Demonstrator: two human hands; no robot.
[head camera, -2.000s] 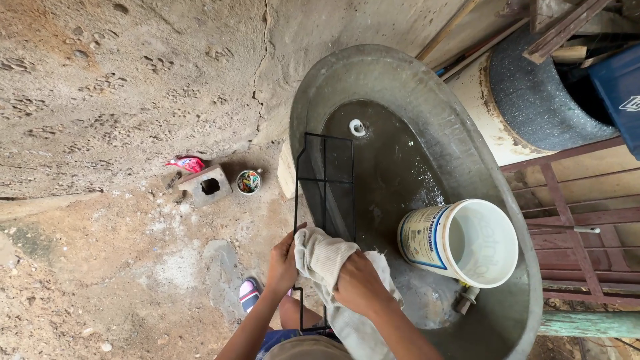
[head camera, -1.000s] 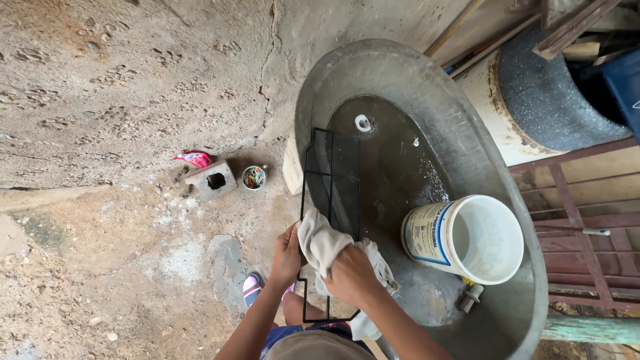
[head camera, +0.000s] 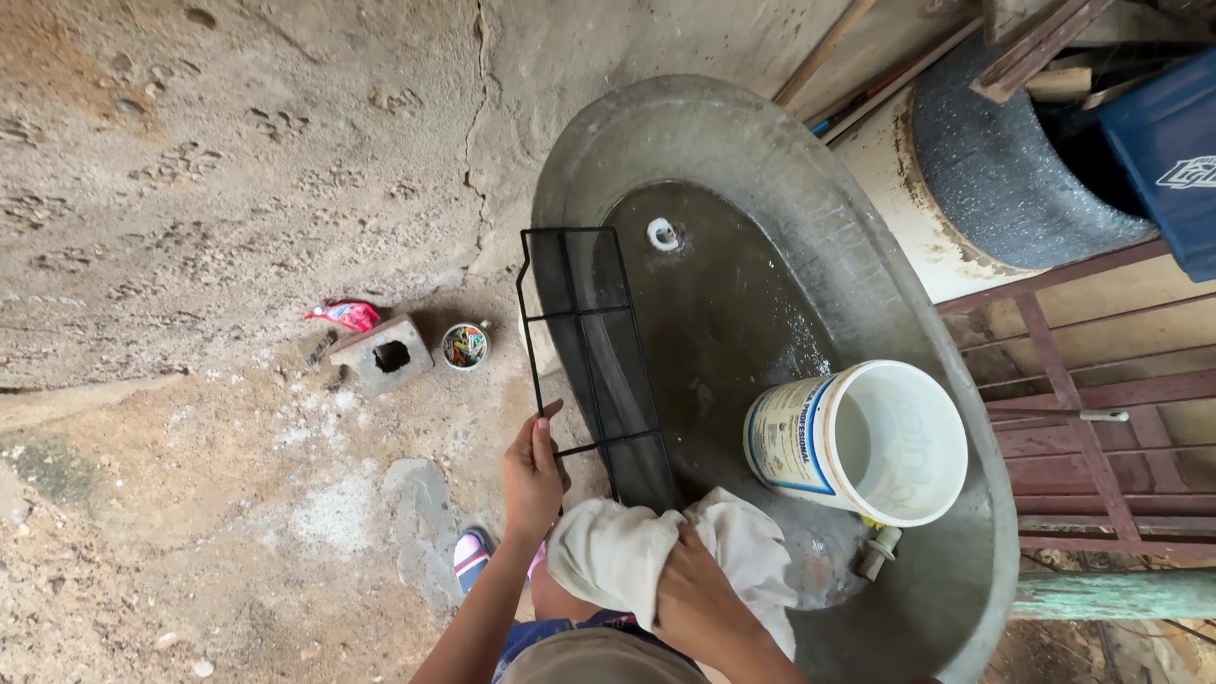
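Observation:
A black metal wire rack (head camera: 596, 311) stands over the left rim of a grey oval basin (head camera: 698, 104). My left hand (head camera: 534, 475) grips the rack's left edge wire. Bunched in my right hand (head camera: 698, 594) is a whitish cloth (head camera: 617, 556), which covers the rack's near end and hides most of my right fingers. A white plastic bucket (head camera: 898, 442) with a printed label leans in the basin, to the right of the cloth. Below the bucket, a pale valve fitting (head camera: 878, 553) shows at the basin's wall.
On the ground at left are a concrete block (head camera: 385, 355), a red packet (head camera: 347, 314) and a cup of colourful clothespins (head camera: 465, 346). A speckled drum (head camera: 1026, 161), a blue container (head camera: 1168, 152) and a reddish metal frame (head camera: 1064, 380) stand at right. A cracked wall rises behind.
The cloth and my right hand have moved down to the rack's near end, leaving more of its wires uncovered. My left hand still holds the left edge.

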